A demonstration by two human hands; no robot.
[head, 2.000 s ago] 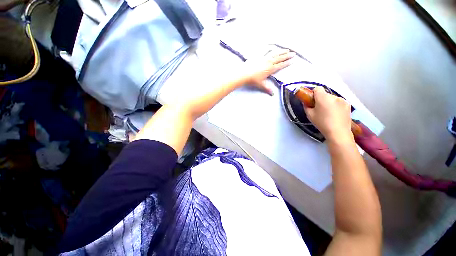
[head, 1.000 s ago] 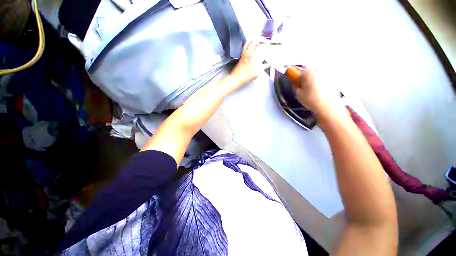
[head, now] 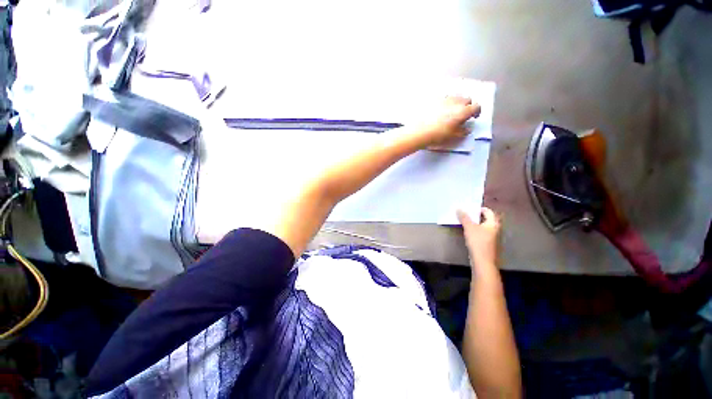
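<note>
A pale garment panel [head: 375, 183] lies flat on the ironing table, with a dark strip [head: 312, 125] along it. My left hand [head: 451, 123] is on the panel near its right end, fingers bent; whether it pinches cloth is unclear. My right hand [head: 482, 227] holds the panel's near right corner between thumb and fingers. The steam iron [head: 568, 175] rests on the table right of the panel, out of my hands, its pointed end away from me.
A pressed stack of panels [head: 140, 199] drapes over the near table edge at left, with crumpled cloth [head: 51, 70] beyond. The maroon iron hose [head: 644, 265] runs off right. A dark item [head: 636, 12] lies at the far right.
My right hand has let go of the iron and moved to the panel's near corner. My left hand has moved right along the panel. The view has turned and shifted right.
</note>
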